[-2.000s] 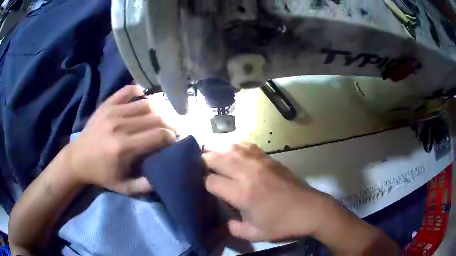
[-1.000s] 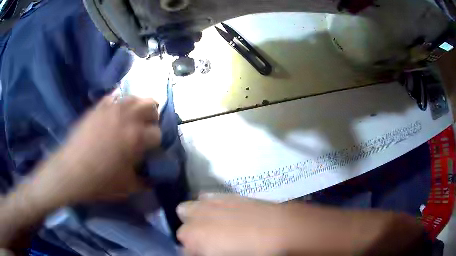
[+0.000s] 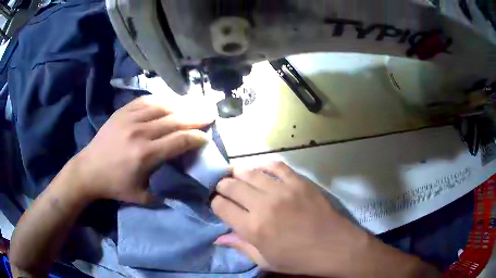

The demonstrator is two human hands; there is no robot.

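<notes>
Navy fabric (image 3: 60, 103) is bunched on the left, with light blue-grey fabric (image 3: 163, 233) below and between the hands. My left hand (image 3: 136, 146) lies on the fabric left of the needle, its fingertips pressing the cloth near the presser foot. My right hand (image 3: 272, 212) pinches the fabric edge below the silvery guard (image 3: 229, 107); its thumb is partly under the hand. A narrow navy edge runs from my left fingertips toward my right fingers. The sewing machine (image 3: 272, 30) stands over the work. Glare hides the needle point.
Black thread snips (image 3: 297, 87) lie on the cream machine bed (image 3: 348, 98), right of the needle. A printed scale (image 3: 413, 195) runs along the table's front edge. A red plastic basket (image 3: 478, 233) is at the lower right, beside dark fabric.
Since one second ago, my right hand has moved up to the fabric edge near the needle. My left hand's fingers now lie flatter and extended toward the foot. The camera view has shifted.
</notes>
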